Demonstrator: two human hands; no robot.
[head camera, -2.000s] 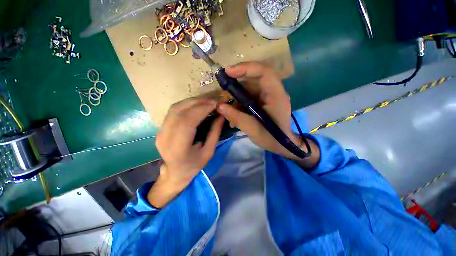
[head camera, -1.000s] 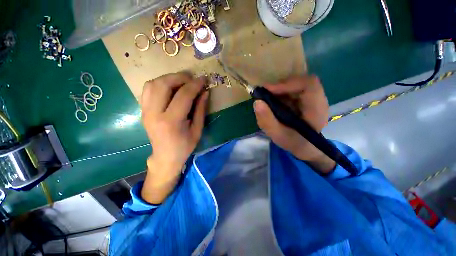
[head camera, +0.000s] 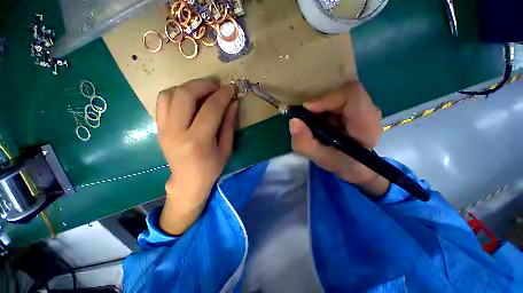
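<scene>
My right hand (head camera: 338, 137) holds the black soldering iron (head camera: 350, 150); its metal tip points left and touches or nearly touches a small terminal part (head camera: 243, 87) on the tan work board (head camera: 298, 63). My left hand (head camera: 198, 123) rests at the board's front edge, fingertips together beside that part; whether they grip it or the solder wire cannot be told. A heap of copper ring assemblies (head camera: 192, 26) lies at the back of the board, with a round white-topped piece (head camera: 230, 39) at its right side.
Loose silvery ring coils (head camera: 92, 111) and a pile of small parts (head camera: 45, 46) lie on the green mat at left. The solder reel (head camera: 20, 189) stands at far left. The tip-cleaning tub (head camera: 338, 23), tweezers (head camera: 451, 17) and clear plastic tray (head camera: 86, 28) are at the back.
The hands have moved apart. The iron's tip has come down from beside the white-topped piece to the small part on the board. The left hand has moved left and forward onto the board's edge.
</scene>
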